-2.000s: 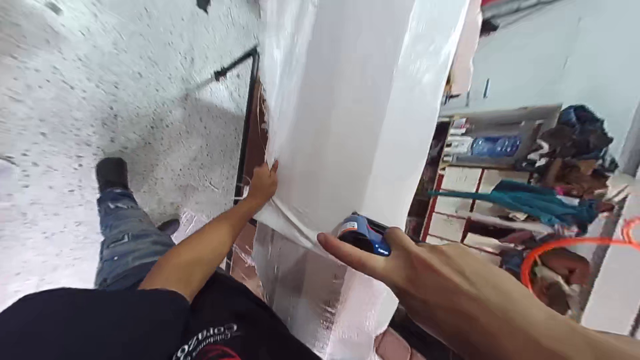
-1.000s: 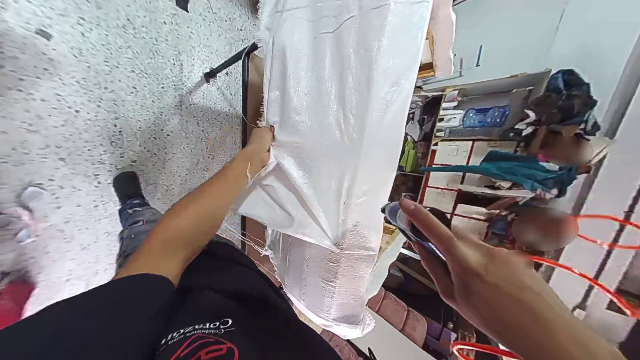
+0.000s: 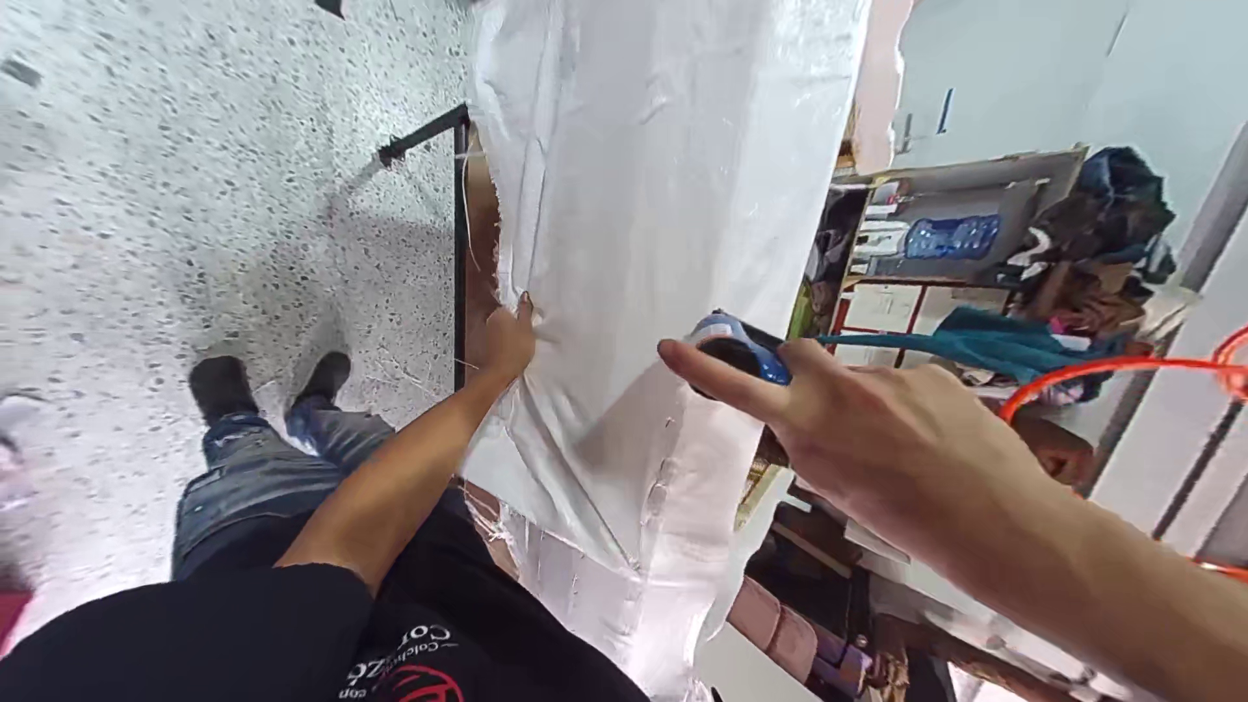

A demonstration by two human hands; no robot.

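White woven fabric (image 3: 663, 195) lies over a long padded piece on a dark metal-framed table, creased near my left hand. My left hand (image 3: 512, 336) pinches the fabric at its left edge. Held in my right hand (image 3: 829, 390), over the right part of the fabric, is a blue and black handheld tool (image 3: 736, 351); its exact kind cannot be told. Whether the tool touches the fabric is unclear. Below the hands, a fabric corner folds over a shinier, pale lower section (image 3: 604, 585).
The table's black metal frame (image 3: 460, 244) runs along the left, with a leg jutting over the speckled floor (image 3: 244, 244). At right are a shelf with a blue water jug (image 3: 954, 237), piled cloth (image 3: 1121, 210) and an orange-red hose (image 3: 1111, 364).
Since one second ago, my right hand with the tool has moved from beyond the right edge back over the fabric. The fabric by my left hand lies smoother.
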